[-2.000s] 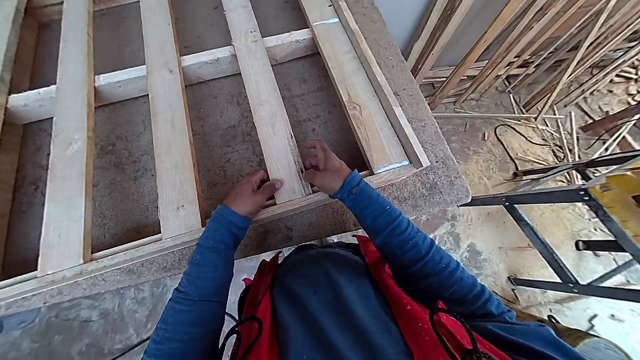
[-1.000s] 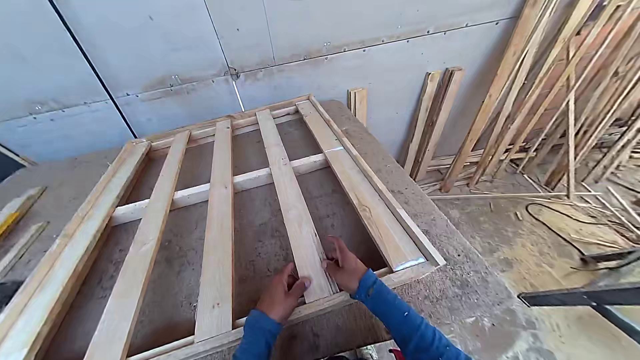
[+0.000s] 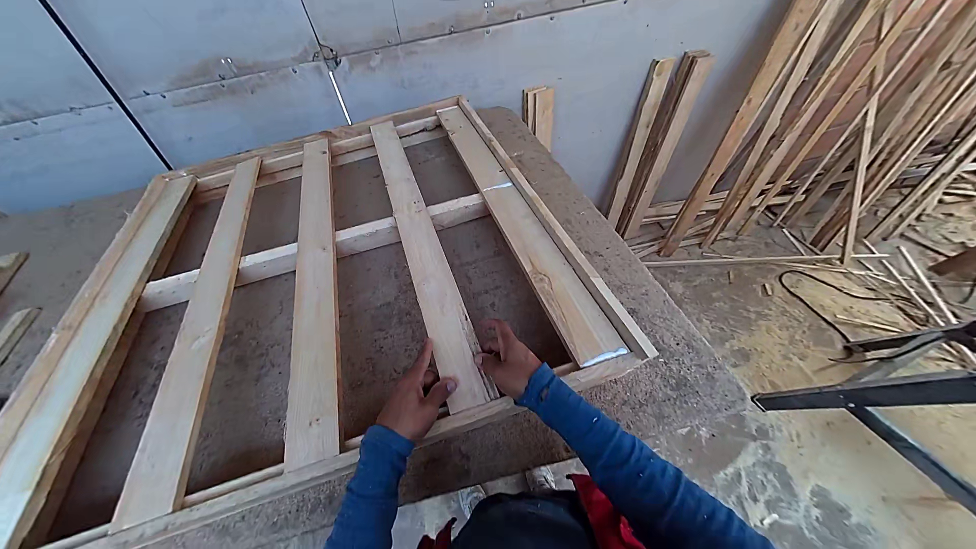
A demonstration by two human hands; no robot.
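A wooden slatted frame [image 3: 313, 480] lies on a rough-topped table. My left hand [image 3: 415, 396] touches the near end of one wooden slat [image 3: 431, 267] from its left side, thumb on its top face. On that slat's right edge rests my right hand [image 3: 507, 358], its fingers bent; whether they pinch the wood is hard to tell. Beneath the slats runs a crosspiece [image 3: 366, 236]. The rightmost slat [image 3: 541, 259] bears white glue-like streaks at its near end and partway along, beside the frame's right rail [image 3: 564, 236].
Beyond the table [image 3: 625, 305] rises a grey panelled wall [image 3: 457, 61]. Wooden boards [image 3: 663, 145] and many thin strips [image 3: 862, 137] lean at the right. A dark metal stand [image 3: 877, 393] and a black cable [image 3: 812, 301] are on the right. Short wood pieces [image 3: 15, 328] lie at far left.
The view has lifted, bringing the far end of the frame and the wall into sight. Both hands remain around the near end of the same slat.
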